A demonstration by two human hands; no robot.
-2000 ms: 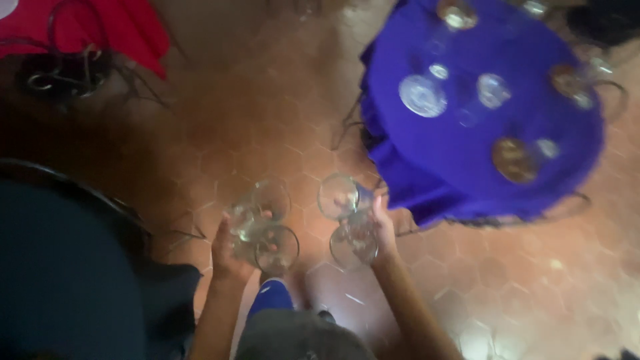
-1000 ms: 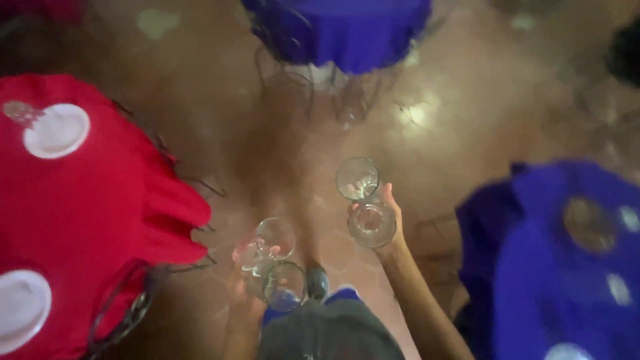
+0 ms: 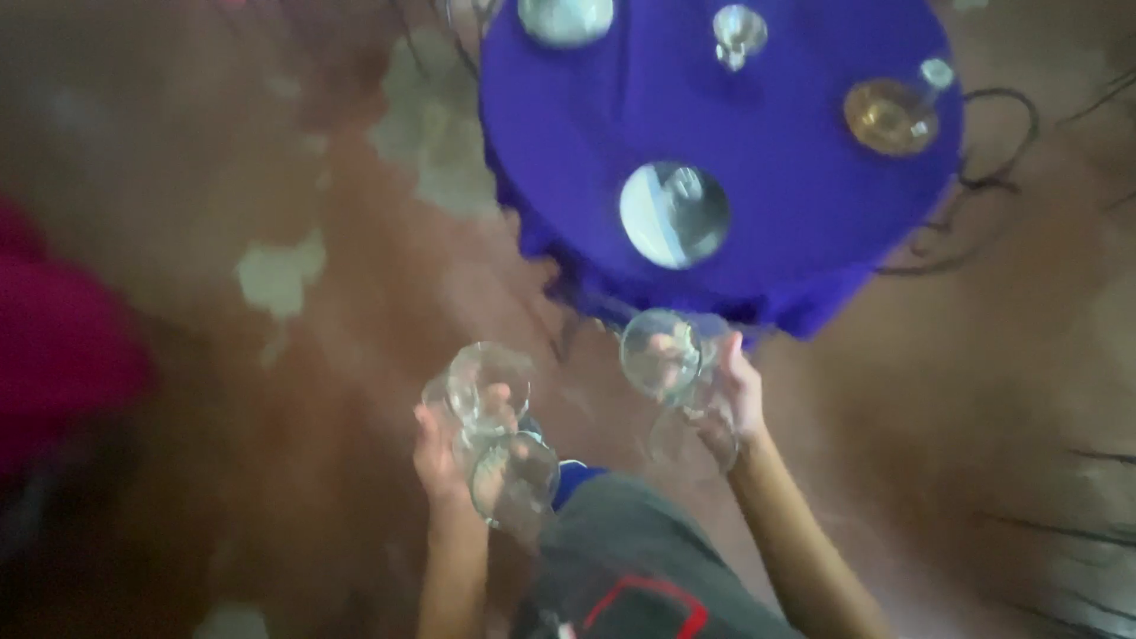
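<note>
Clear stemmed glasses (image 3: 491, 388) are held by my left hand (image 3: 441, 453), low and left of centre, with their round rims facing up toward the camera. My right hand (image 3: 741, 390) grips more clear glasses (image 3: 661, 355) just beyond the near edge of the purple-covered round table (image 3: 781, 213). Fingers show through the glass on both sides. How the stems sit between the fingers is blurred. The two hands are apart, in front of my body.
On the purple cloth are a shiny round plate (image 3: 674, 215), a pale plate (image 3: 566, 18), a clear glass (image 3: 738, 34) and an amber plate (image 3: 890, 117). A dark metal chair (image 3: 1003, 182) stands at its right. Red cloth (image 3: 62, 346) lies far left, over a tiled floor.
The view has moved a lot, from between red and purple tables to a purple table straight ahead. Both hands still hold their glasses.
</note>
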